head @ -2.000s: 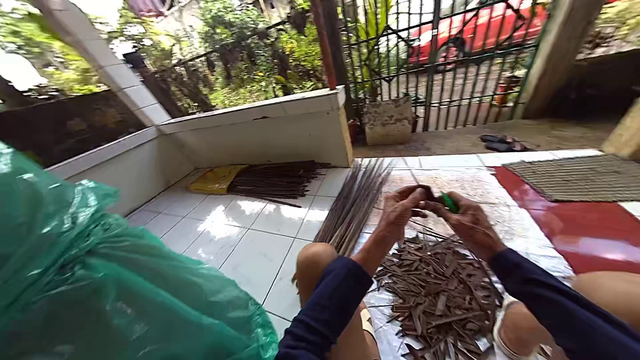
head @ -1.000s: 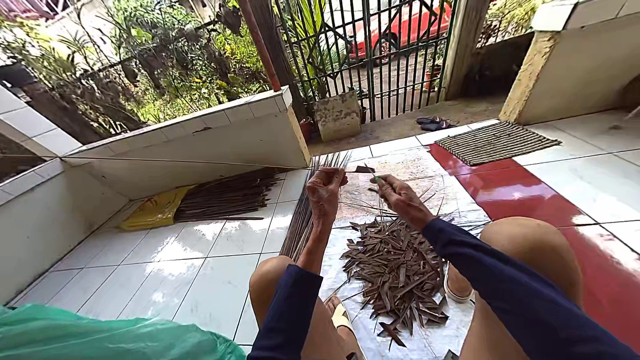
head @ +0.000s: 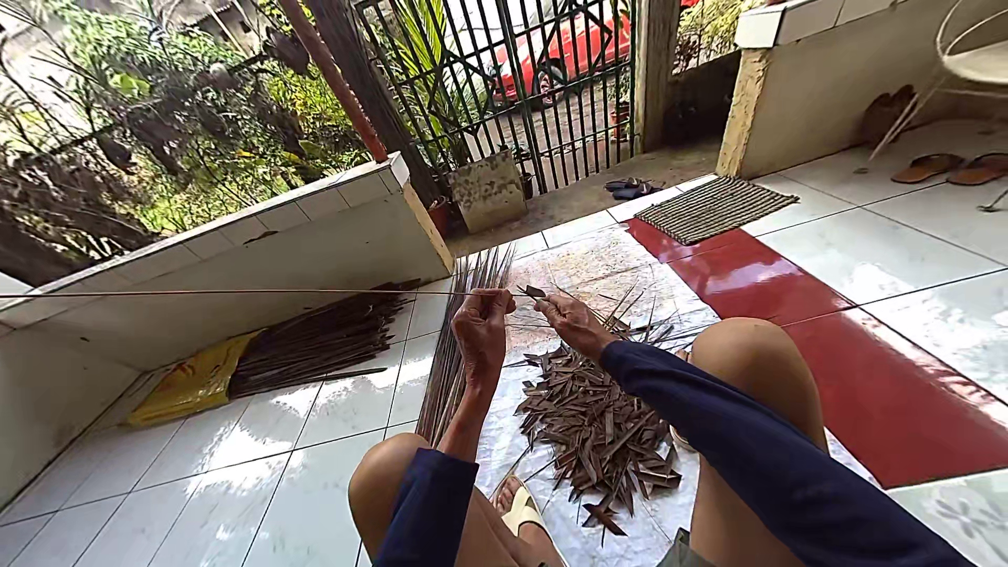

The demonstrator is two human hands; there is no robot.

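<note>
A long thin brown stick, likely a leaf midrib (head: 236,292), runs from the left edge to my left hand (head: 482,335), which pinches it near its end. Just right of it, my right hand (head: 573,321) holds a small dark blade-like piece (head: 532,292); whether this is a leaf scrap or a tool I cannot tell. Below both hands lies a heap of cut dark leaf pieces (head: 594,425) on a white sheet (head: 504,425). Left of the heap a bundle of thin sticks (head: 457,346) lies lengthwise, partly behind my left forearm.
A yellow sack (head: 193,378) with dark leaf strips (head: 323,342) lies along the low wall (head: 315,248). A woven mat (head: 717,209) lies beyond the red floor strip (head: 835,362). Slippers (head: 630,189) sit near the metal gate (head: 528,94). Sandals (head: 929,168) are at the right.
The long stick now stretches leftward from my left hand. My hands have come closer together than one second ago. The view has turned to the right, and the green plastic at left is out of sight.
</note>
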